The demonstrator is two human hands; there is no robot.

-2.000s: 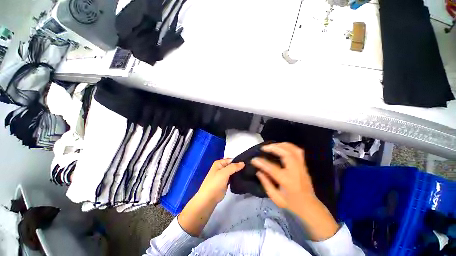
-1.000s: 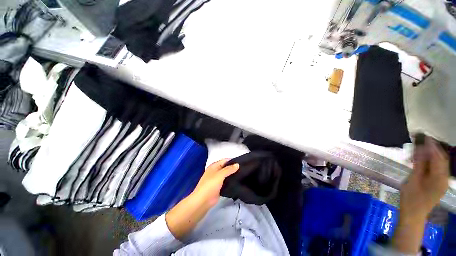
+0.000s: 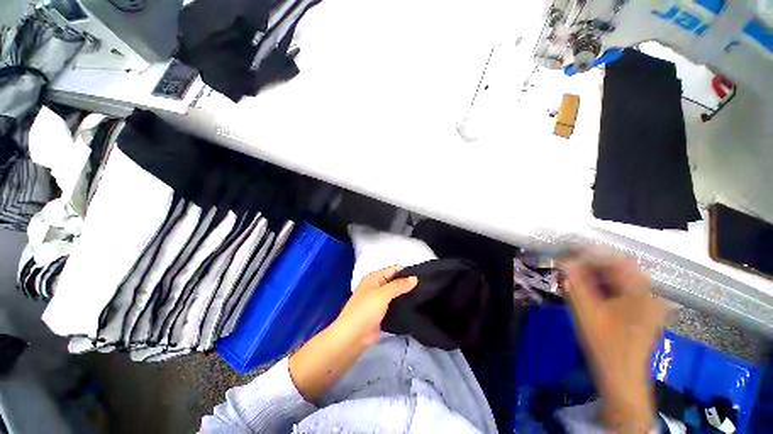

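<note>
The black cuff point(image 3: 445, 309) is a folded dark band over my lap, with white fabric point(image 3: 386, 250), likely the sleeve, behind it. My left hand point(image 3: 373, 305) grips the cuff's left edge between thumb and fingers. My right hand point(image 3: 614, 309) is blurred, to the right of the cuff and apart from it, over the table's front edge. Its fingers look bent together; whether they hold something small cannot be told. Black cuff pieces point(image 3: 644, 144) lie flat on the machine table, right of the tan-brown block point(image 3: 567, 116).
The sewing machine head point(image 3: 678, 25) is at the upper right. A phone point(image 3: 742, 239) lies by the ruler-marked table edge point(image 3: 678, 280). A sleeve stack point(image 3: 186, 280) hangs at left beside a blue bin point(image 3: 292, 297). Another blue bin point(image 3: 708, 364) is at lower right. Black and white pieces point(image 3: 229, 51) lie on the table.
My right hand left the cuff, reached to the table's right edge, then moved back left toward the lap. The phone is now uncovered. My left hand still holds the cuff.
</note>
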